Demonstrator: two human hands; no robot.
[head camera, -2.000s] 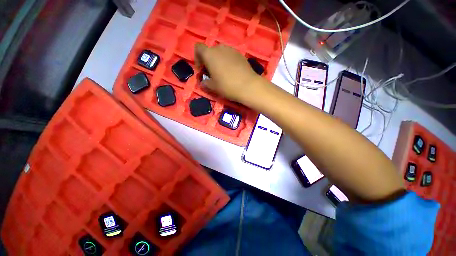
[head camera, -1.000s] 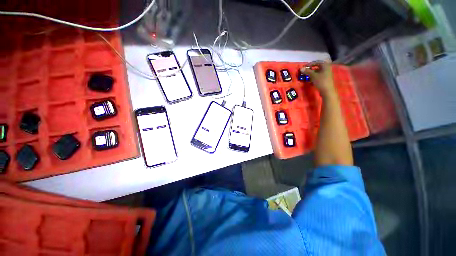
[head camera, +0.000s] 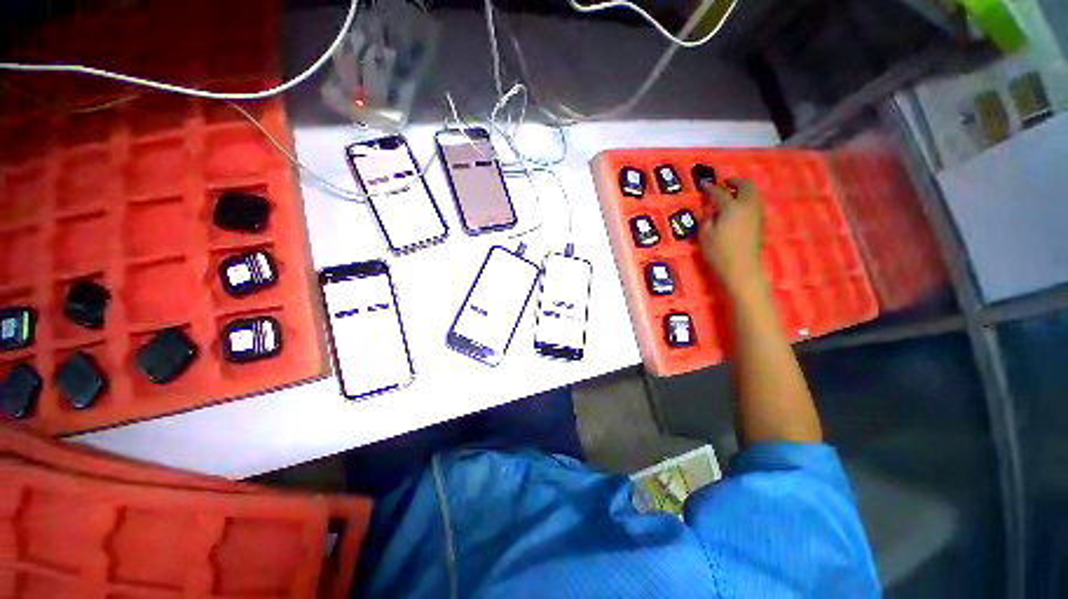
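Note:
The right tray (head camera: 808, 252), red-orange with square pockets, lies at the bench's right end with several smartwatches in its left columns. My right hand (head camera: 731, 228) is over it, fingers bent and slightly apart, fingertips at the lower edge of a dark smartwatch (head camera: 704, 176) in the top row. Nothing shows held in the fingers. The left tray (head camera: 141, 222) holds several dark smartwatches and lit ones, such as a lit smartwatch (head camera: 250, 273). A further tray (head camera: 234, 541) shows at the lower left, cut off by the frame. My left hand is out of the picture.
Several smartphones with lit screens, such as one (head camera: 367, 328), lie on the white worktop (head camera: 451, 380) between the trays. White cables (head camera: 541, 146) run behind them and hang across the top. A whitish lump with a red light (head camera: 372, 76) stands at the back.
My right hand went from the left tray to the right tray. In the last second it drew slightly down from the top-row smartwatch. The view has swung right.

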